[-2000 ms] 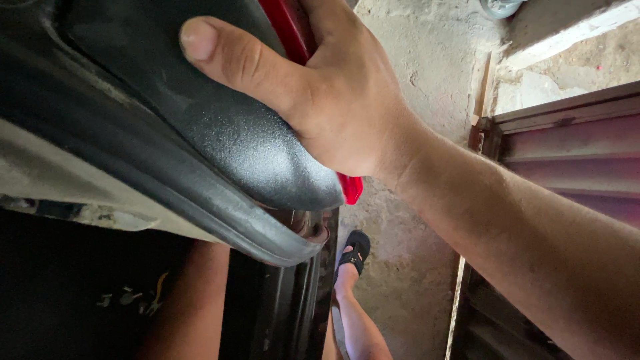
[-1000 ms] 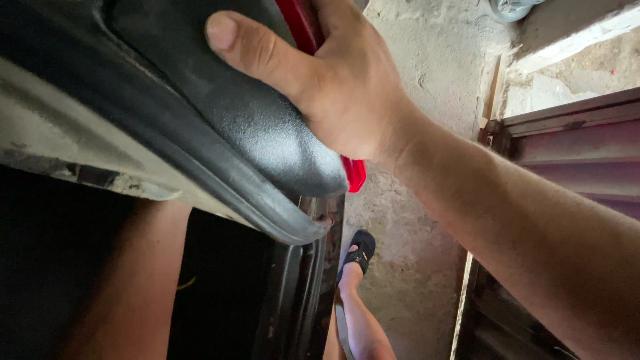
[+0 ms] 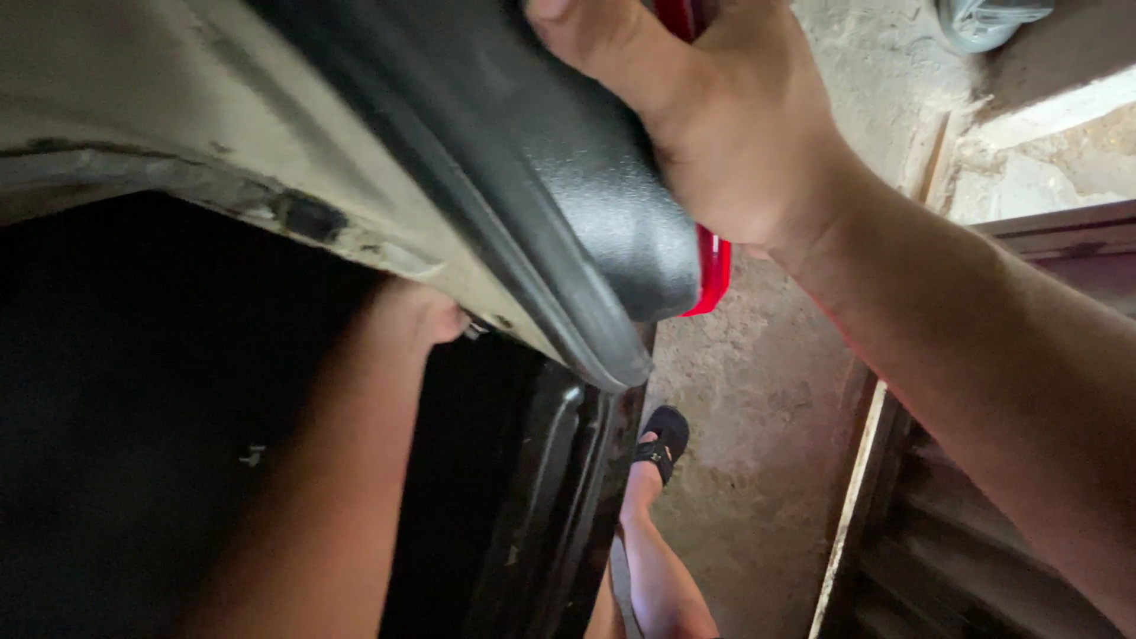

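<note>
My right hand [image 3: 745, 124] comes in from the right, its thumb on the black housing [image 3: 621, 204] of what looks like a car tail light and its other fingers around the far side, mostly out of sight. A red lens [image 3: 715, 271] shows along the housing's outer edge. Below it, a black rubber seal [image 3: 568, 293] curves along the pale metal body panel [image 3: 373, 160]. My left hand [image 3: 435, 312] reaches up behind the panel's edge. Its fingers are hidden, so its hold cannot be told. A small shiny piece [image 3: 477, 327] shows beside it.
A dark cavity [image 3: 177, 373] lies under the panel, with a black ribbed sill [image 3: 568, 479] along its right side. A leg and a foot in a black sandal [image 3: 664, 444] are on the concrete floor [image 3: 754, 444]. Dark slatted panelling [image 3: 941, 532] stands at the right.
The view has shifted, showing more of the pale panel and the cavity. Part of my left hand now shows at the panel's edge. My right hand stays on the housing.
</note>
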